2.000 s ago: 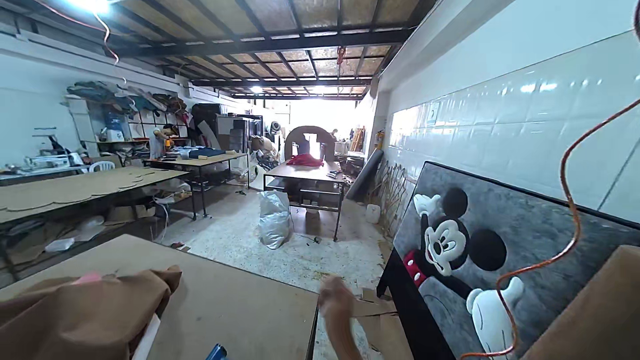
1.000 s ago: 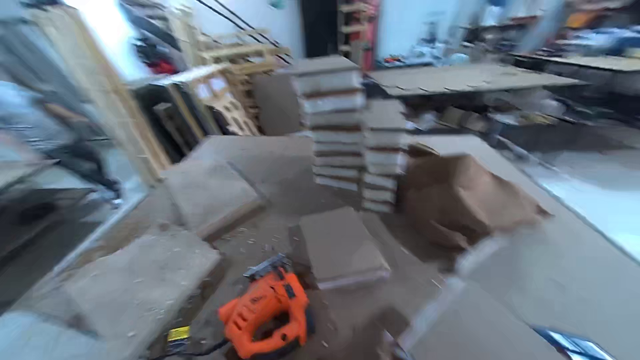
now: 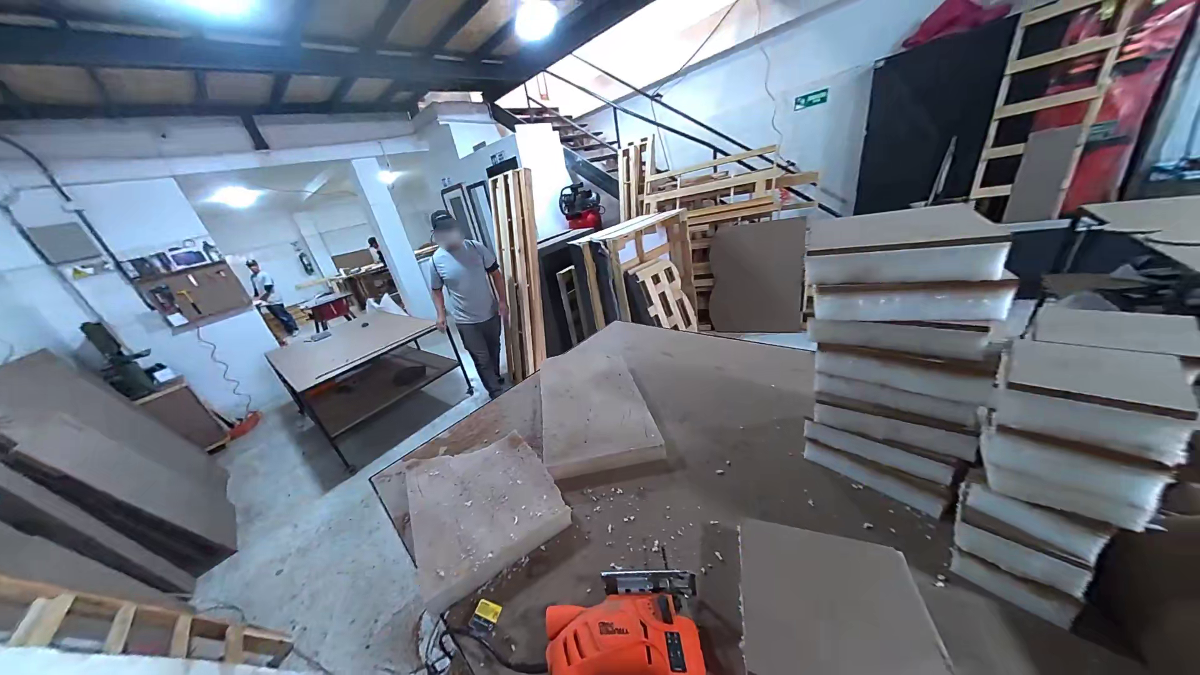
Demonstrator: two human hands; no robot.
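Neither of my hands shows in the head view. An orange jigsaw [image 3: 623, 637] lies on the workbench [image 3: 694, 375] at the bottom centre, its metal shoe and blade pointing away from me and its cord running left. Two foam blocks, one nearer [image 3: 483, 511] and one farther [image 3: 595, 412], lie to its left and beyond, with crumbs scattered about. A board-topped piece [image 3: 834, 600] lies just right of the jigsaw. Two tall stacks of foam pieces with board faces, one [image 3: 905, 356] and another [image 3: 1078, 450], stand at the right.
A person [image 3: 469, 300] in a grey shirt stands beyond the bench, beside a metal-legged table [image 3: 356, 347]. Wooden frames [image 3: 656, 272] lean near the stairs. Large boards [image 3: 103, 478] lean at the left, above a slatted wooden frame [image 3: 141, 623]. Another person [image 3: 265, 295] is farther back.
The view has swung widely from the aisle and mouse-figure panel to the bench and stairs. A hand seen at the bottom two seconds ago is out of view now.
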